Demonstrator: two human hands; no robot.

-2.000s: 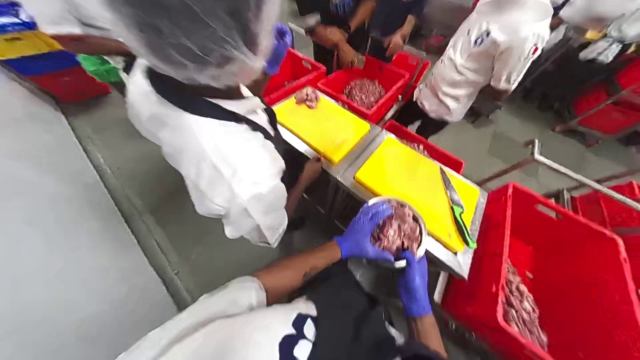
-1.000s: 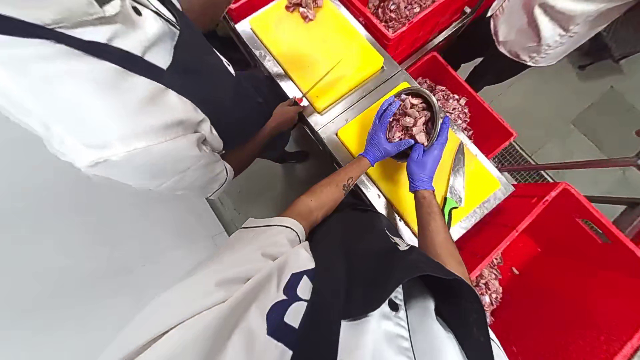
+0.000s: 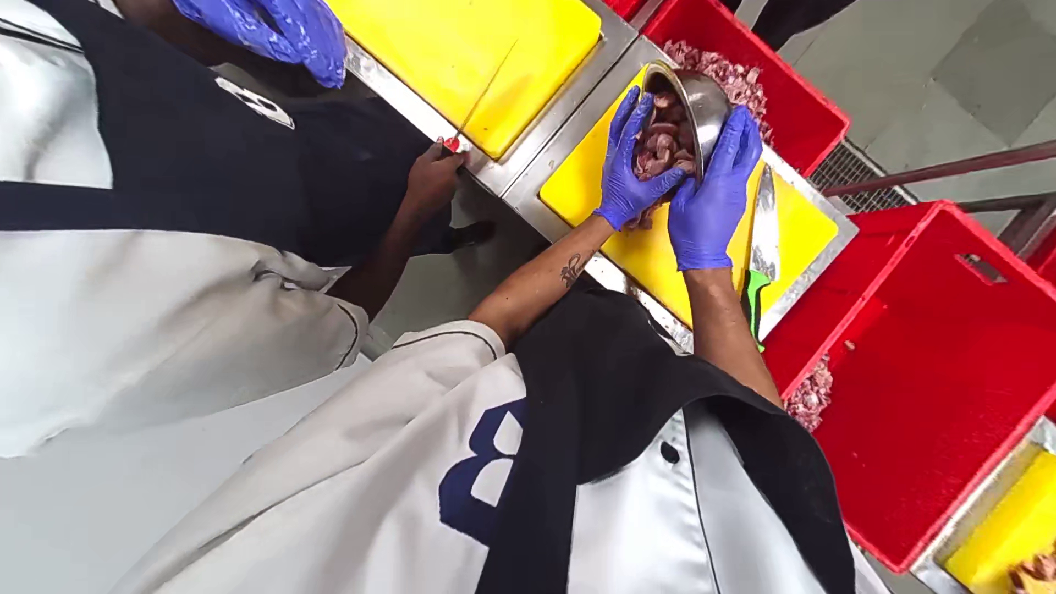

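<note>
My left hand, in a purple glove, is at the open side of a steel bowl, against the raw meat pieces. My right hand, gloved alike, grips the outer wall of the steel bowl. The bowl is tipped on its side above a yellow cutting board, its mouth facing left. A little meat shows below my left hand, over the board. Right of my right hand a knife with a green handle lies on the board.
A red crate of meat stands beyond the board; a larger red crate, with some meat inside, stands to the right. At left, a co-worker's bare hand holds a red-handled knife by another yellow board. A metal rail crosses the upper right.
The bowl, earlier upright with meat in it, has been tipped onto its side over the board. My left hand has moved to its mouth. A co-worker's purple-gloved hand has come into view at upper left.
</note>
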